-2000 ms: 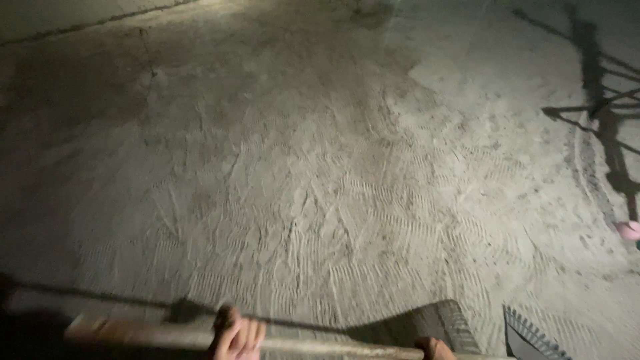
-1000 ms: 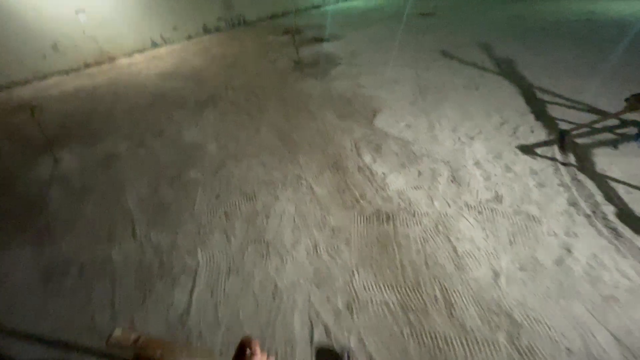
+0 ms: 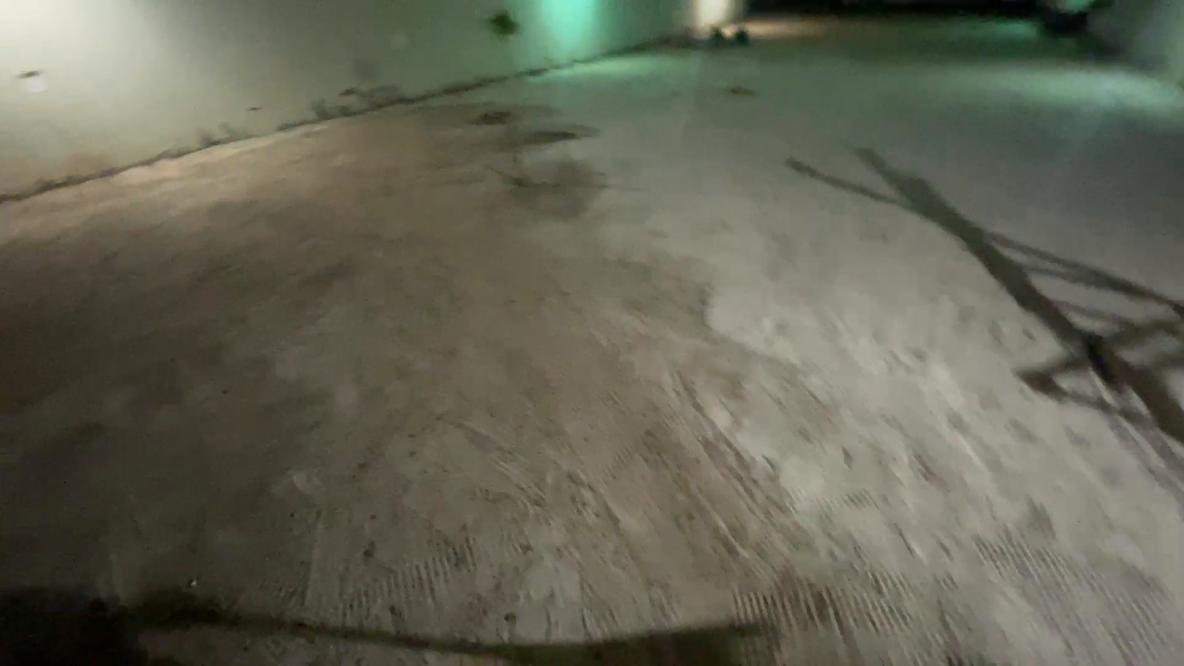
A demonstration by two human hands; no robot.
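Note:
Neither my left hand nor my right hand shows in the head view at this moment. Rake-like comb marks score the dusty, pale floor [image 3: 573,416], most plainly near the bottom edge. A long, thin shadow [image 3: 416,638] lies along the bottom of the view, with a darker patch at its left end. Whatever casts it is out of the frame, and the view is blurred.
A pale wall [image 3: 231,65] runs along the upper left, with a rough dark line at its base. Dark branching shadows [image 3: 1008,277] cross the floor on the right. Green light falls on the far wall and floor. Small dark objects [image 3: 729,37] stand far back.
The view has tilted up. Both hands on the wooden pole, seen two seconds ago with a toothed rake head at the lower right, have left the frame.

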